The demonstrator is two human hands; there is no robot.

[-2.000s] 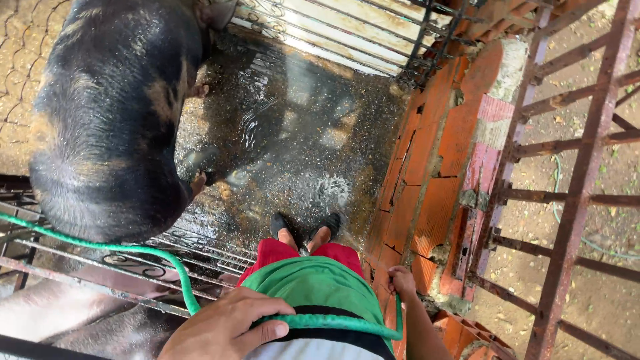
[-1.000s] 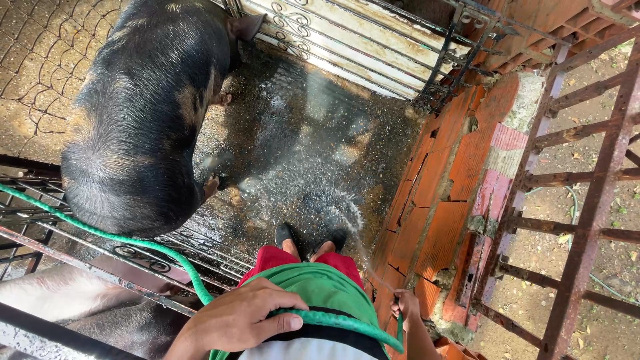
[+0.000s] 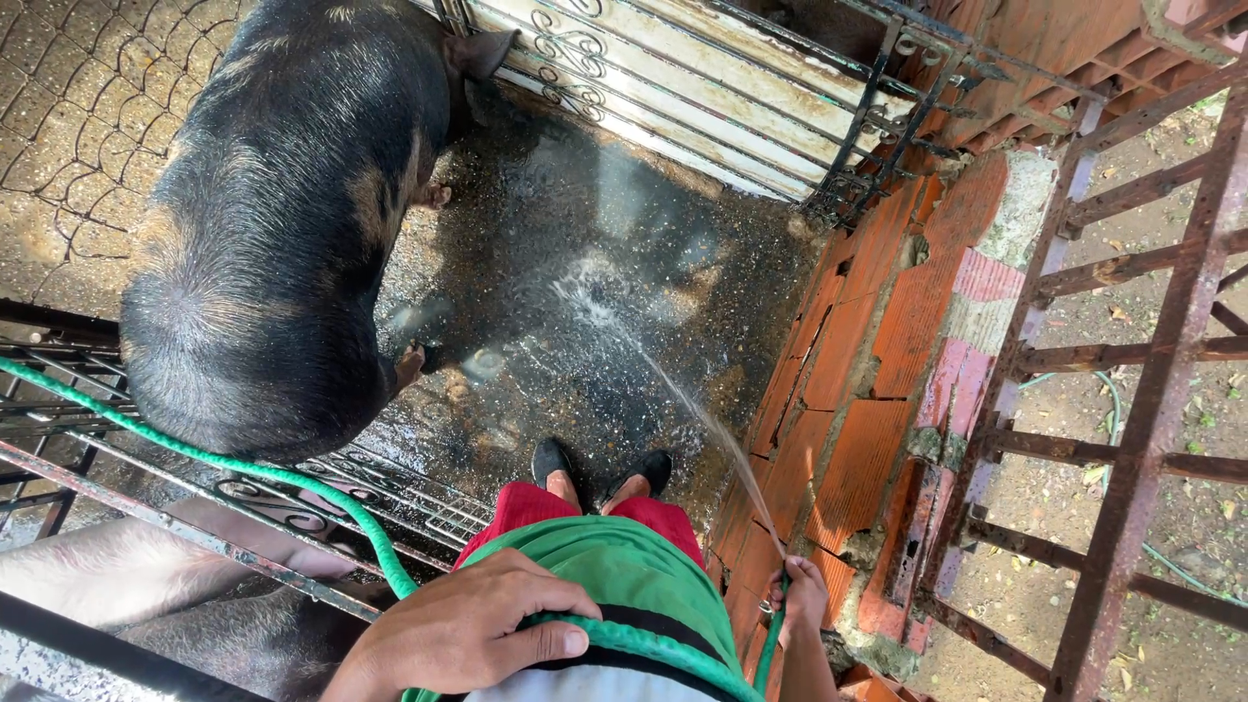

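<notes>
My left hand (image 3: 478, 619) is closed around a green hose (image 3: 302, 483), against the front of my green and white shirt. The hose runs from the left over the metal bars and across my waist. My right hand (image 3: 801, 593) grips the hose's end beside the brick wall. A stream of water (image 3: 707, 419) leaves it and splashes on the wet concrete floor (image 3: 546, 361) ahead of my feet. A large black pig (image 3: 283, 224) with tan patches stands at the left, its head partly hidden behind the gate.
A white barred gate (image 3: 673, 78) closes the far side. A hollow-brick wall (image 3: 858, 390) and rusty metal bars (image 3: 1136, 429) stand at the right. Wire mesh (image 3: 88, 127) is at upper left. Lower left, a pale pig (image 3: 146, 556) and a dark one lie behind bars.
Water now arcs from the hose end to the floor farther ahead; one second ago it splashed by my feet. My left hand stays on the hose.
</notes>
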